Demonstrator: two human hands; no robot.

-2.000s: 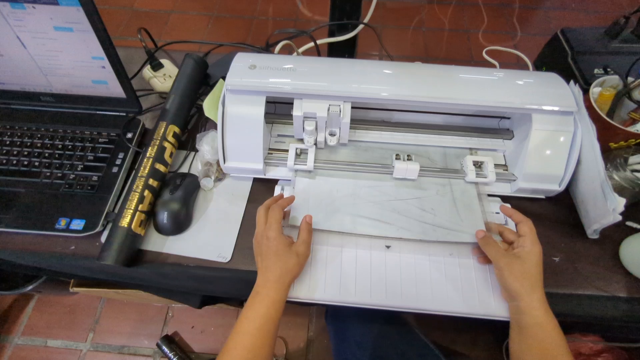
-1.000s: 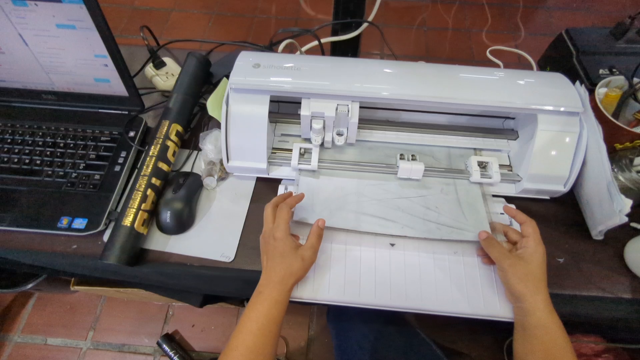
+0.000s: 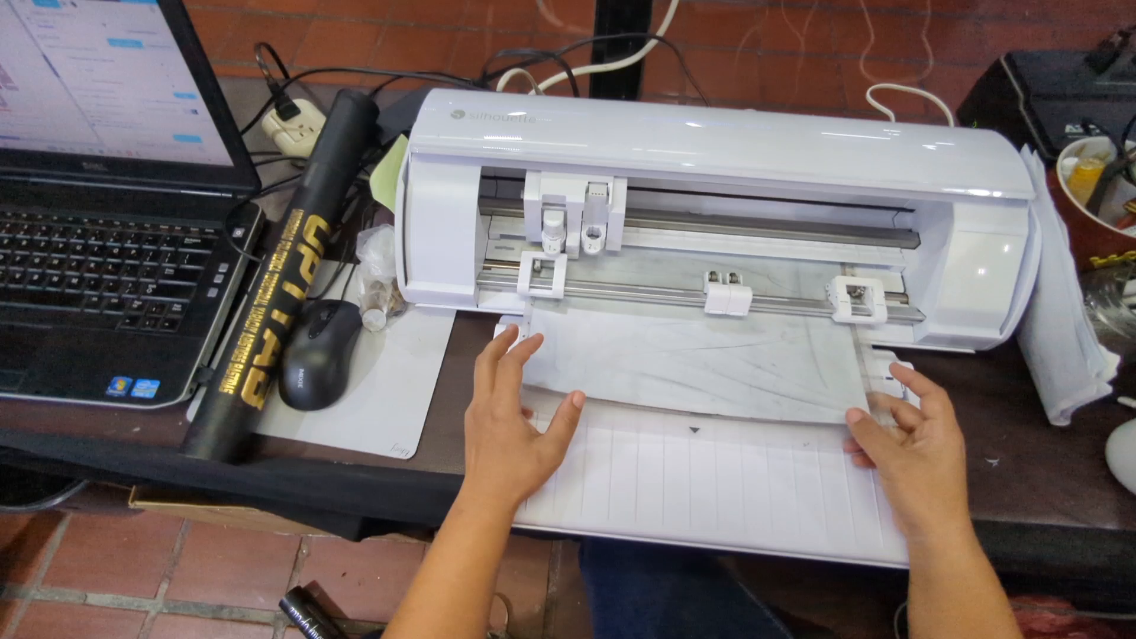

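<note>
A white Silhouette cutting machine (image 3: 728,142) stands on the dark table with its front uncovered. A grey cutting mat or sheet (image 3: 701,359) runs under its roller bar and sticks out over the white grooved front tray (image 3: 710,479). The two-slot tool carriage (image 3: 575,213) sits toward the left of its rail. My left hand (image 3: 519,422) is at the sheet's left edge, fingers spread, holding nothing. My right hand (image 3: 914,439) is at the sheet's front right corner, thumb at the corner and fingers bent beside it; whether it pinches the sheet is unclear.
On the left are a laptop (image 3: 106,293), a black tube (image 3: 284,275) with gold lettering, a black mouse (image 3: 319,355) on a light pad and a small plastic bag (image 3: 377,275). Cables run behind the machine. A cup of tools (image 3: 1087,195) and white folded sheets (image 3: 1061,293) are at right.
My left hand's fingers have opened wider, and its thumb stands farther off the sheet's edge than two seconds ago. My right hand has stayed at the corner.
</note>
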